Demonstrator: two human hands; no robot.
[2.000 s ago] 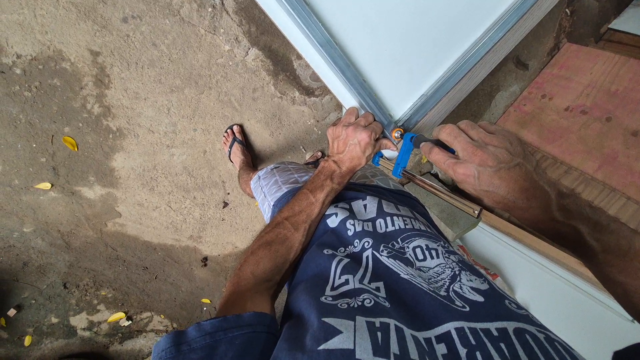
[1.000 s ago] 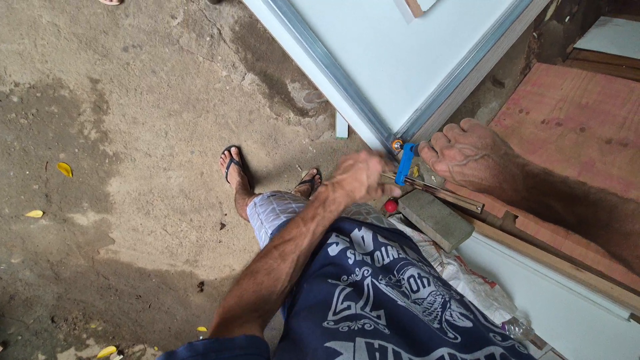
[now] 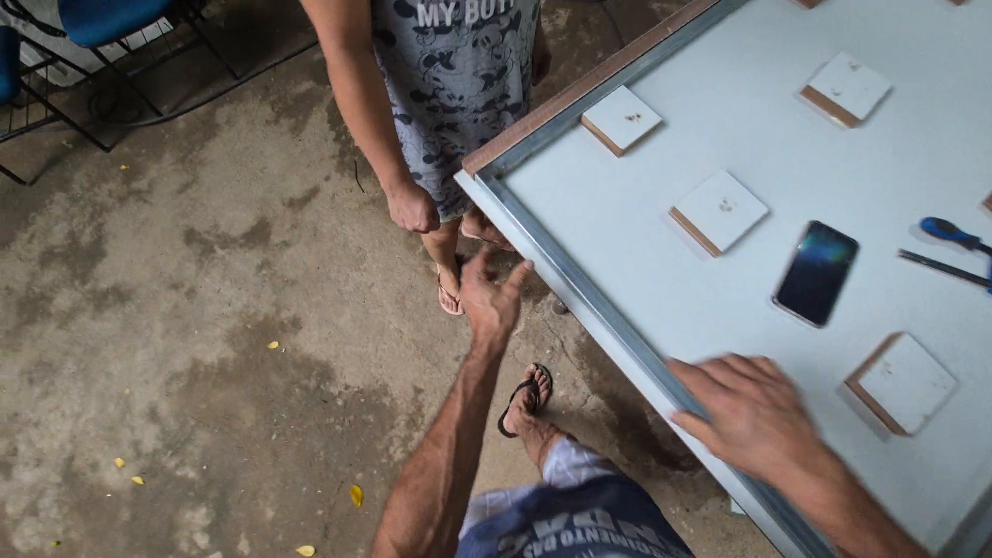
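My left hand [image 3: 492,293] is held in the air over the concrete floor, just left of the panel's edge, fingers apart and nothing in it. My right hand [image 3: 748,411] rests over the metal edge rail [image 3: 597,306] of a large white panel [image 3: 620,232], fingers spread and slightly blurred, holding no object. On the panel lie a smartphone [image 3: 817,273] and several square white-topped wooden blocks, one [image 3: 719,211] left of the phone, another [image 3: 903,384] right of my right hand. A blue-handled tool [image 3: 949,231] and a dark metal tool [image 3: 942,266] lie at the right edge.
Another person [image 3: 457,85] in a patterned garment stands beyond the panel's near-left corner, one fist lowered. Blue chairs [image 3: 112,19] with black metal legs stand at the upper left, beside a dark cable [image 3: 232,87] on the floor. My foot in a flip-flop [image 3: 529,399] is beside the panel.
The view has swung strongly along the panel. Both hands have left the small blue object they were at by the panel's corner; the other person, phone and blocks now show.
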